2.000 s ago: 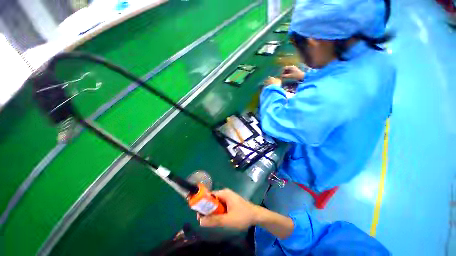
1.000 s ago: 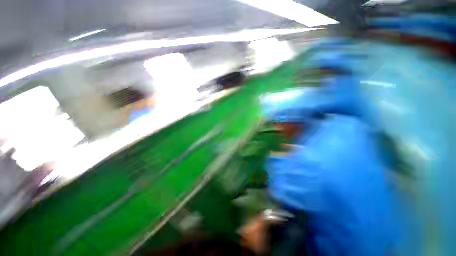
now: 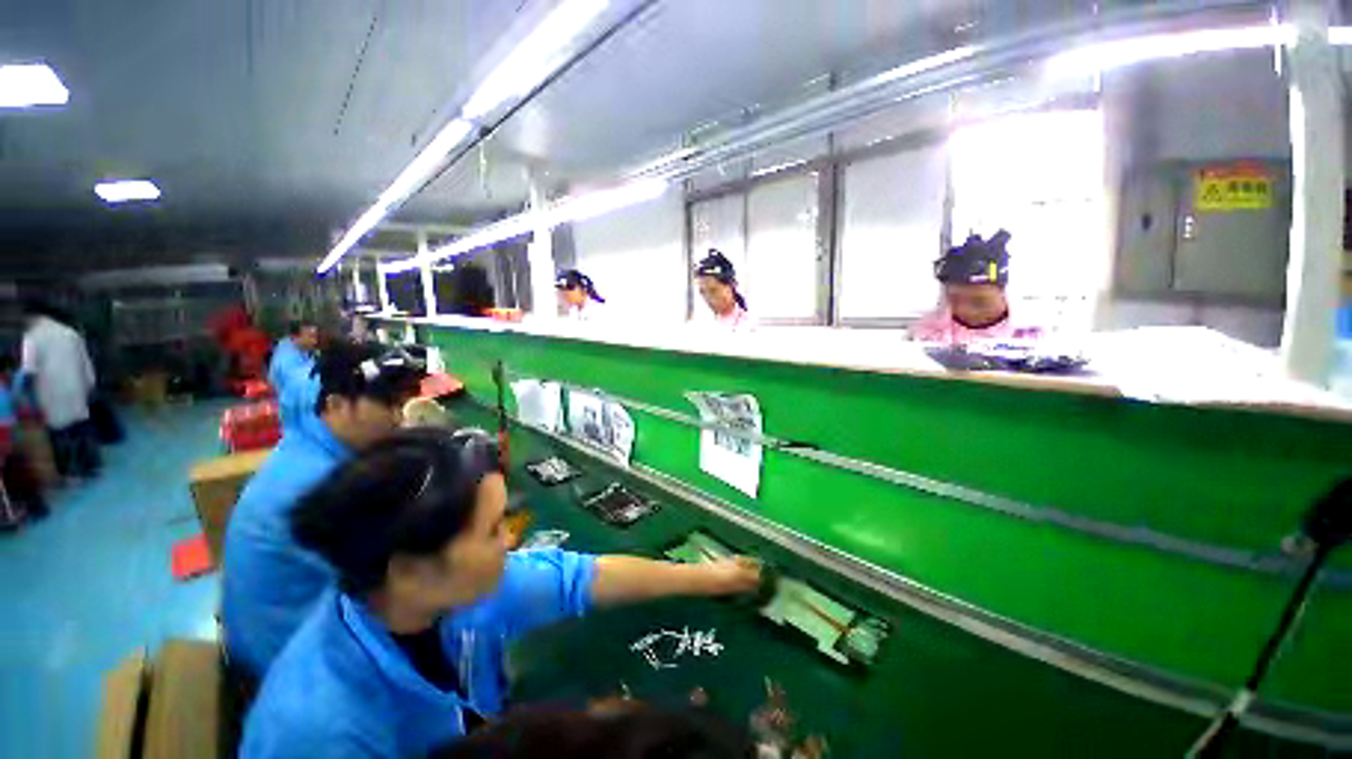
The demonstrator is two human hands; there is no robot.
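Neither my left hand nor my right hand is in view. The nearest tablet assembly, pale green with an orange-brown strip near its right end, lies on the dark green bench. A neighbour's hand reaches to its left end; whether it grips is unclear. A thin tangled pile of small white strips lies in front. Small brownish and pale pieces lie at the bottom edge, blurred. A dark rounded shape at the bottom centre cannot be identified.
More dark-framed units lie farther along the bench. A green partition with hung papers runs behind it. Blue-smocked people sit at left, others beyond the partition. A black cable hangs at right. Cardboard boxes stand lower left.
The view has swung from the right side of the line to the left. The hand holding the orange screwdriver two seconds ago has left the picture, as has the screwdriver's orange body.
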